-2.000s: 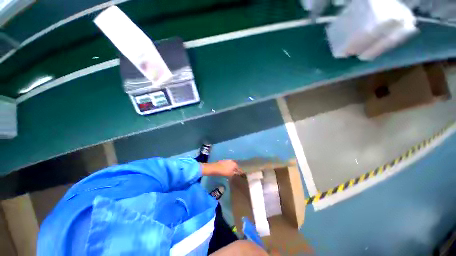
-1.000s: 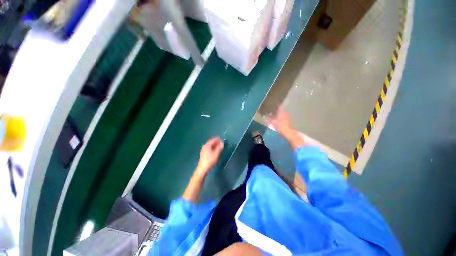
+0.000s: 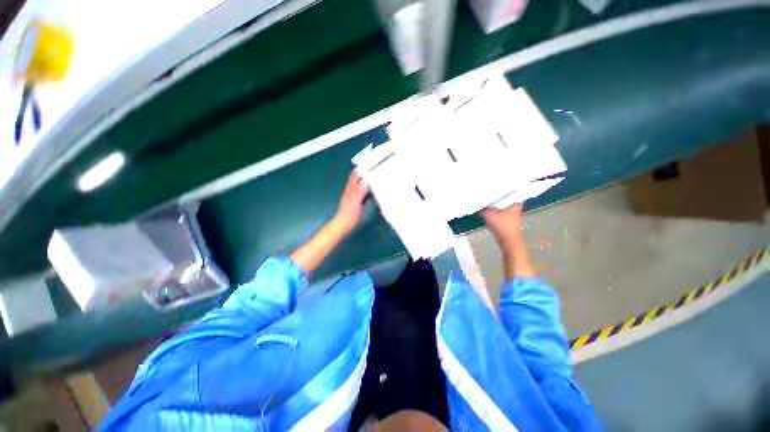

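A row of several white product boxes (image 3: 464, 156) lies side by side at the front edge of the green bench, with small dark slots on the tops and some white flaps sticking out. My left hand (image 3: 355, 201) is at the left end of the row, its fingers partly hidden by the box edge. My right hand (image 3: 505, 218) is against the near right side of the row, its fingertips hidden. One box at the near left juts out past the bench edge.
The weighing scale (image 3: 187, 283) is at the left with a white box (image 3: 110, 261) on it. Another white box (image 3: 27, 305) is at the far left. A brown carton (image 3: 705, 181) stands on the floor at the right, near striped tape (image 3: 675, 304).
The view has turned back towards the bench. My hands, empty and apart a second ago, are now at both sides of the white boxes, which lie nearer the middle.
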